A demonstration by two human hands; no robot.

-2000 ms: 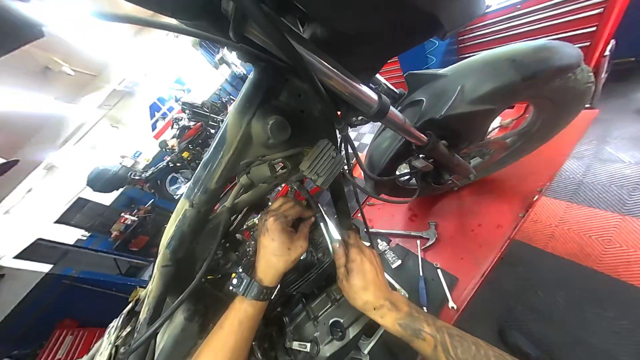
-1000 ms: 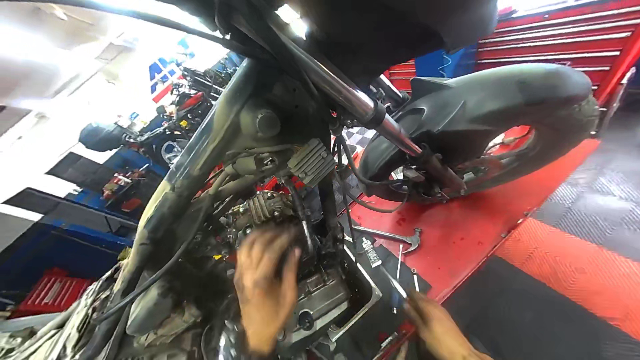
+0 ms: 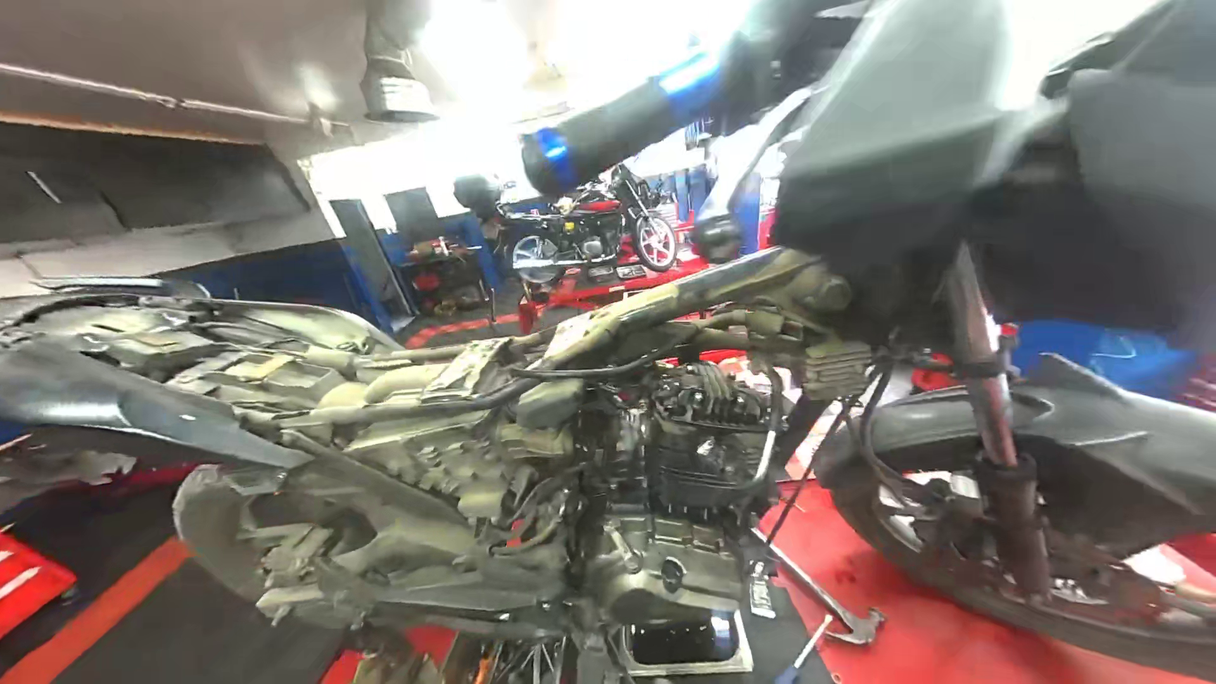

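Neither my left hand nor my right hand shows at this moment. A stripped motorcycle fills the view, its frame tube point(image 3: 655, 302) running up to the right over the engine cylinder point(image 3: 708, 456) and the crankcase cover point(image 3: 670, 570). A finned part point(image 3: 836, 370) sits in front of the cylinder head. The front wheel's fork leg point(image 3: 988, 408) and fender point(image 3: 1130, 427) stand at the right. Below the engine is a metal tray point(image 3: 689, 646) with dark contents. A claw hammer point(image 3: 855, 627) lies beside it, close to a tool with a blue handle point(image 3: 790, 674).
The motorcycle stands on a red platform point(image 3: 936, 617) with a dark mat point(image 3: 793, 627). Behind it, another motorcycle point(image 3: 594, 233) rests on a red lift point(image 3: 570, 290). A handlebar grip point(image 3: 608, 133) juts across the upper middle. A red object point(image 3: 28, 579) is at the lower left.
Both hands, earlier at the engine and then apart with the right over the mat, have left the view. The view has swung left and levelled, showing the motorcycle's rear.
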